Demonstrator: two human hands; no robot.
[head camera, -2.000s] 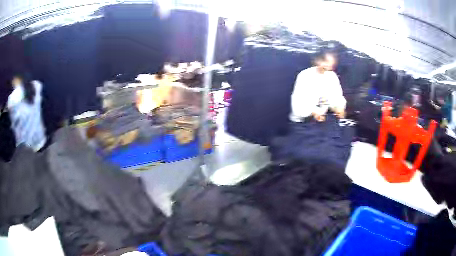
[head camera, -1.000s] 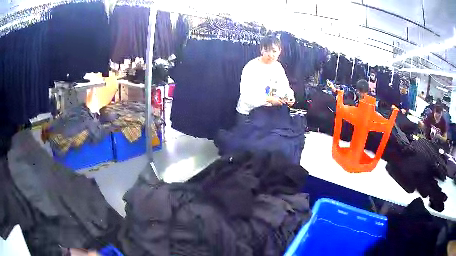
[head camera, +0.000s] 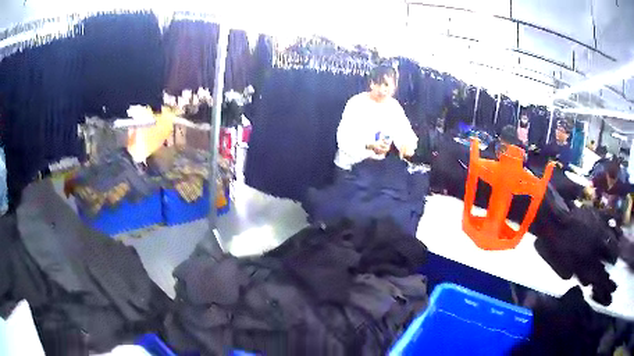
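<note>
Neither of my hands can be made out in the head view. A large heap of black and dark grey garments (head camera: 299, 292) lies nearest in front of me. Another dark grey garment heap (head camera: 76, 257) rises at the left. A small white piece (head camera: 22, 334) shows at the bottom left corner, cut off by the edge. A pale, blurred patch (head camera: 125, 350) at the bottom edge cannot be told for certain.
A blue bin (head camera: 466, 323) stands at the lower right. An orange stool (head camera: 502, 198) stands upside down on a white table (head camera: 445, 219). A person in white (head camera: 375, 128) handles dark cloth beyond the heap. Blue bins with garments (head camera: 132, 212), a metal pole (head camera: 217, 118) and hanging dark clothes stand behind.
The view has swung to the right since the first frame, then slightly back and upward. The person in white has faced down toward the cloth. The orange stool stays on the table.
</note>
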